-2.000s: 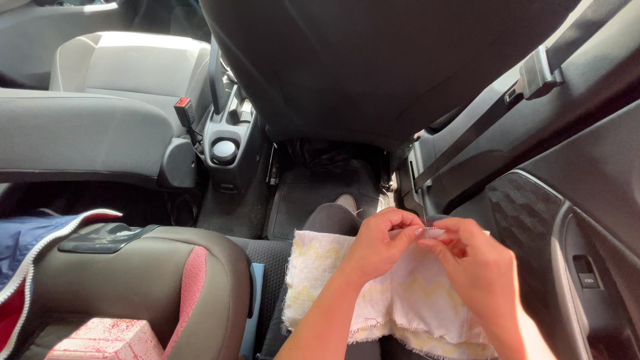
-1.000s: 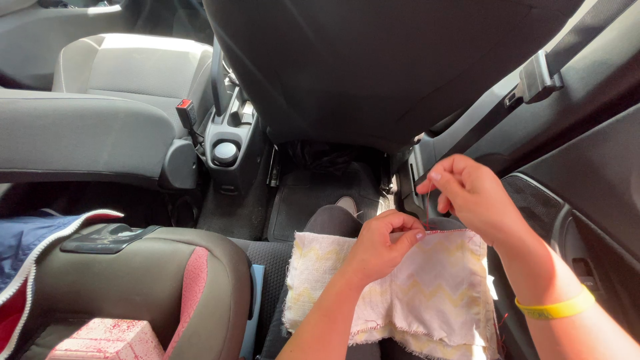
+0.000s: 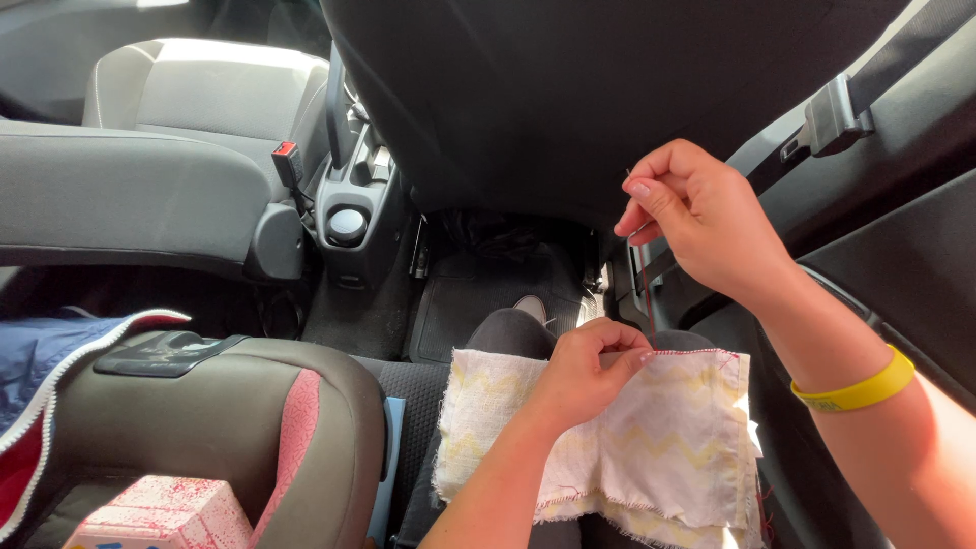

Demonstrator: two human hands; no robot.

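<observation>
A white cloth with yellow zigzags point(image 3: 671, 427) lies across the lap, its top edge carrying a row of red stitches. My left hand point(image 3: 591, 374) pinches that edge between thumb and fingers, at the left end of the stitched part. Above and to the right, my right hand point(image 3: 686, 213) is raised, with a thin sewing needle point(image 3: 628, 177) between thumb and fingertips. A red thread point(image 3: 648, 297) runs taut from the right hand down to the cloth edge beside my left fingertips. Red stitching also shows along the cloth's lower edge.
A child car seat point(image 3: 229, 404) stands at left, holding a white box with red specks point(image 3: 168, 515). A blue jacket point(image 3: 53, 358) lies beside it. Ahead are the front seat's back point(image 3: 572, 91) and the centre console point(image 3: 354, 252); a seat belt point(image 3: 900, 57) and door are at right.
Two seconds ago both hands were together at the cloth's top edge. My right hand has since moved up and away, and the red thread now stretches between it and the cloth. My left hand stays at the edge.
</observation>
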